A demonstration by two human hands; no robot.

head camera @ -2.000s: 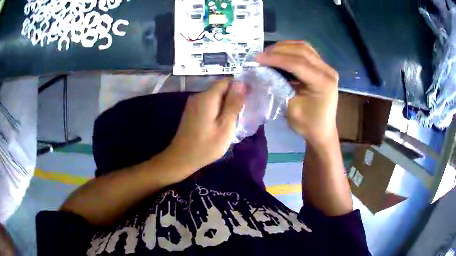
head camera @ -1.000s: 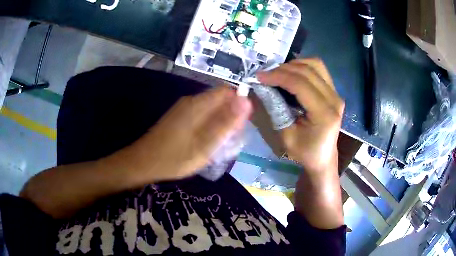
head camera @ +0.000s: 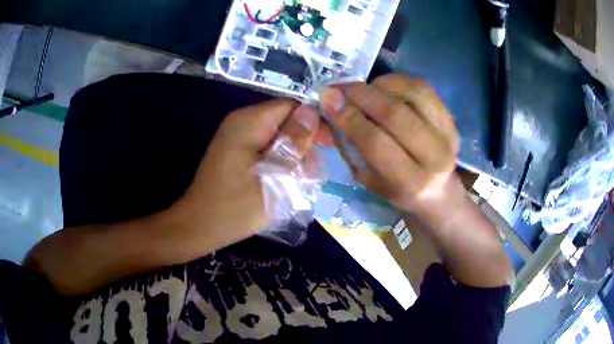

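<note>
The white housing (head camera: 239,50) lies open at the bench edge, tilted in view, its top cut off by the frame. Inside are a green circuit board (head camera: 316,23), red and black wires (head camera: 259,15) and a black rectangular module (head camera: 273,62). My left hand (head camera: 235,158) holds the white cord (head camera: 312,94) just below the housing edge, with a clear plastic bag (head camera: 288,195) hanging under it over my lap. My right hand (head camera: 404,138) pinches at the cord where it meets the housing edge. The fingertips of both hands almost touch there. The cord end is partly hidden by fingers.
A black mallet handle (head camera: 499,101) with a white band lies on the dark bench (head camera: 431,60) at right. A thin dark tool (head camera: 523,180) and a bundle of bagged cords (head camera: 579,175) are at the right bench end. Cartons show at upper right and below the bench.
My hands have come together at the cord by the housing edge. The clear bag now hangs below my left hand; the grey ribbed part at my right hand is mostly hidden. The view has shifted and turned.
</note>
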